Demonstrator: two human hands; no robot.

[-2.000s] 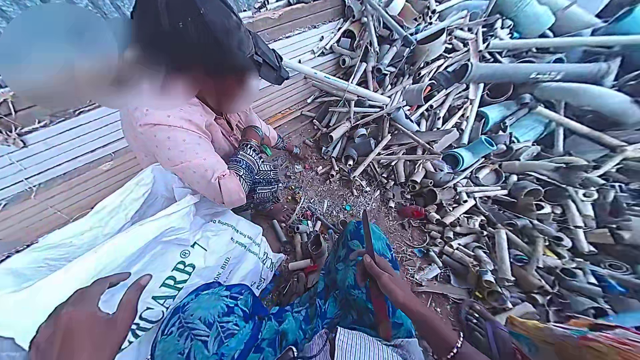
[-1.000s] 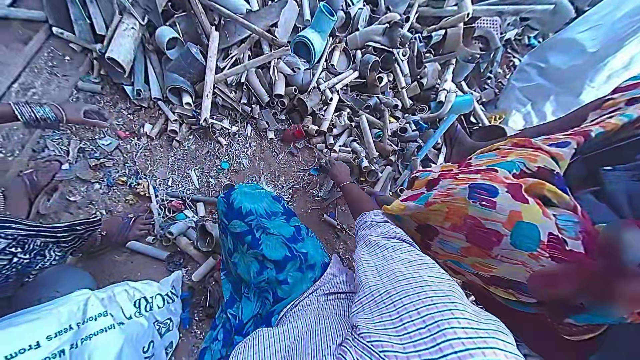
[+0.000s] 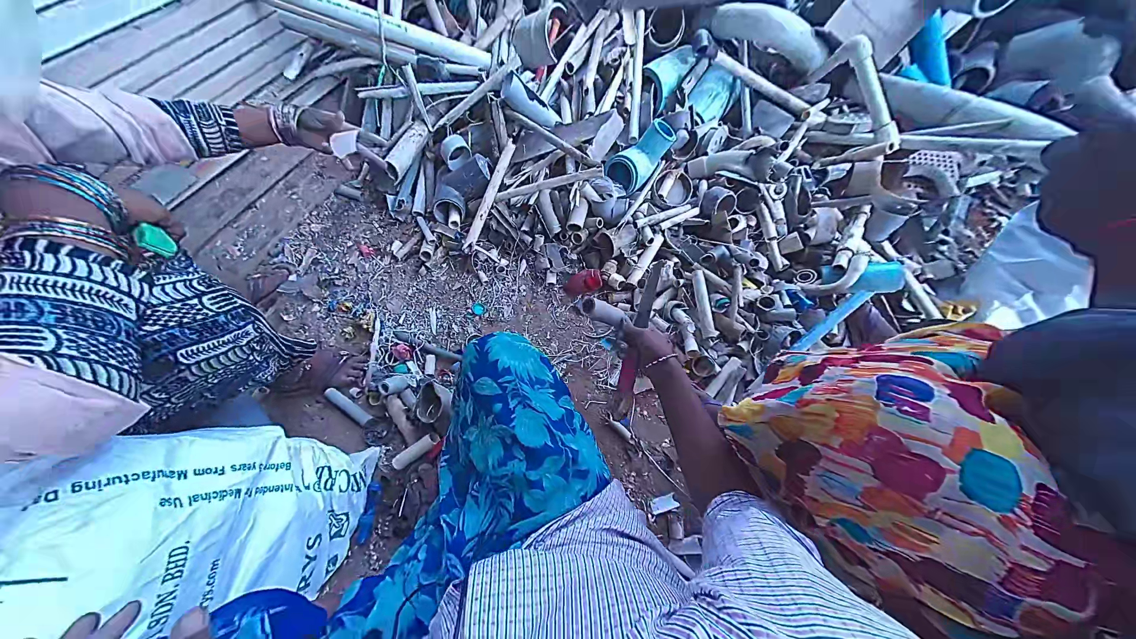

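Observation:
My right hand [image 3: 648,346] is closed around a long, flat blade-like tool [image 3: 650,297] with a reddish lower part, and a short grey plastic pipe piece [image 3: 603,311] sticks out from the same hand toward the heap. Just beyond it lies a red fitting [image 3: 583,282] on the littered ground. Only the fingers of my left hand [image 3: 133,621] show at the bottom left edge, spread over the white woven sack [image 3: 177,506]; nothing is seen in them. Between my knee and the sack lie several short pipe pieces [image 3: 414,452].
A large heap of scrap plastic pipes and fittings [image 3: 639,155] spreads ahead. At the left sits a person in patterned sleeves [image 3: 71,311], one hand [image 3: 319,129] at a pale pipe piece. Another person in multicoloured cloth [image 3: 896,461] is close on my right. Grey planks [image 3: 195,53] lie upper left.
My right hand now has a grey pipe piece along with the blade-like tool; a second ago it reached down at the heap's edge. The view has swung left since then.

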